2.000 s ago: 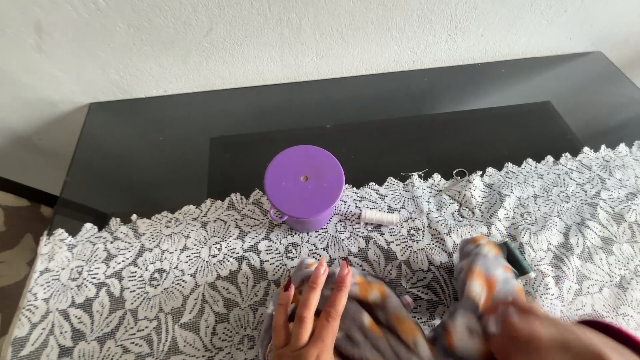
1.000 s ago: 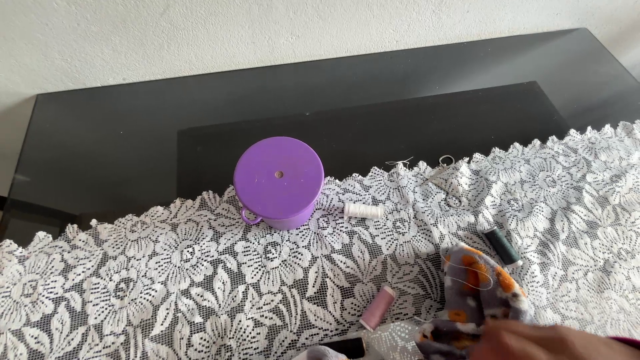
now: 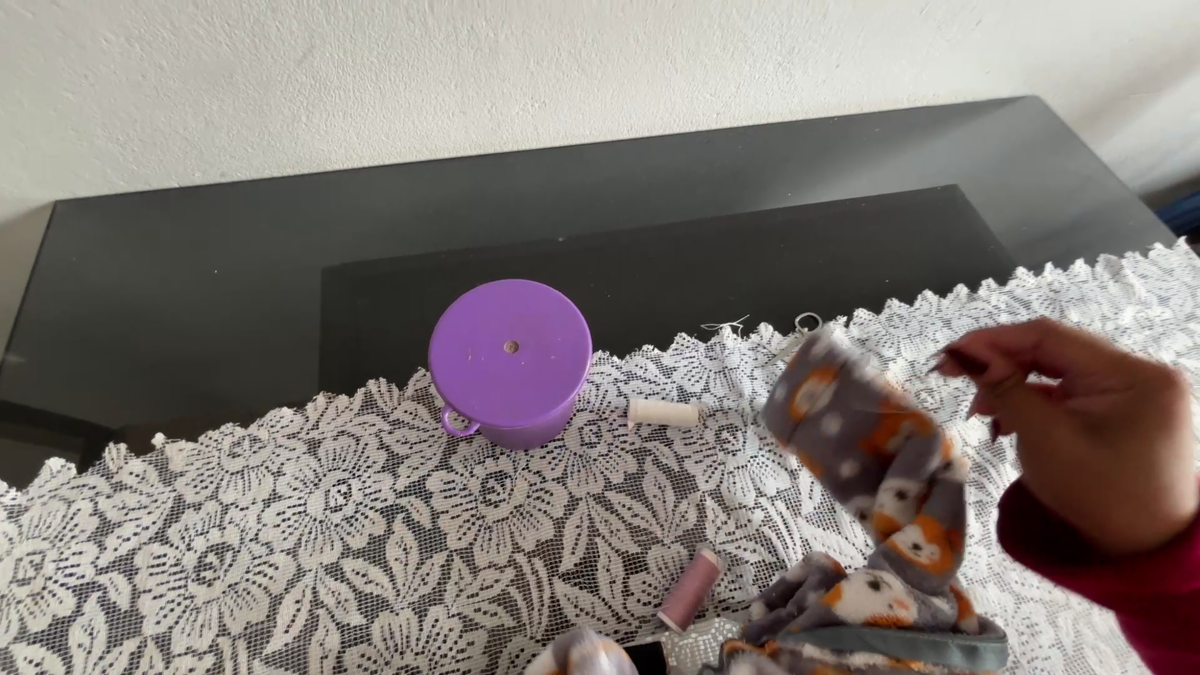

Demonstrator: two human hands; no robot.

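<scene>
My right hand point(image 3: 1078, 412) is raised at the right, thumb and fingertips pinched together. A fine thread seems to run from them to the grey fleece fabric point(image 3: 923, 544) printed with orange and white animals; the needle, if any, is too small to tell. The fabric stands up beside my hand and bunches at the bottom edge. Left of it a pink thread spool point(image 3: 691, 590) lies on the white lace cloth point(image 3: 337, 497). A white thread spool point(image 3: 664, 413) lies beside a purple lidded container point(image 3: 511, 361). My left hand is out of view.
The lace covers the near part of a black glossy table point(image 3: 234, 253), which stands against a white wall. At the lace's scalloped edge are loose white thread point(image 3: 727, 326) and a metal ring-shaped handle point(image 3: 807, 322), partly behind the fabric.
My right hand has risen from the fabric at the lower right. The fabric stands higher, and the dark spool seen earlier is out of sight. My left hand, on the fabric two seconds ago, has left the view.
</scene>
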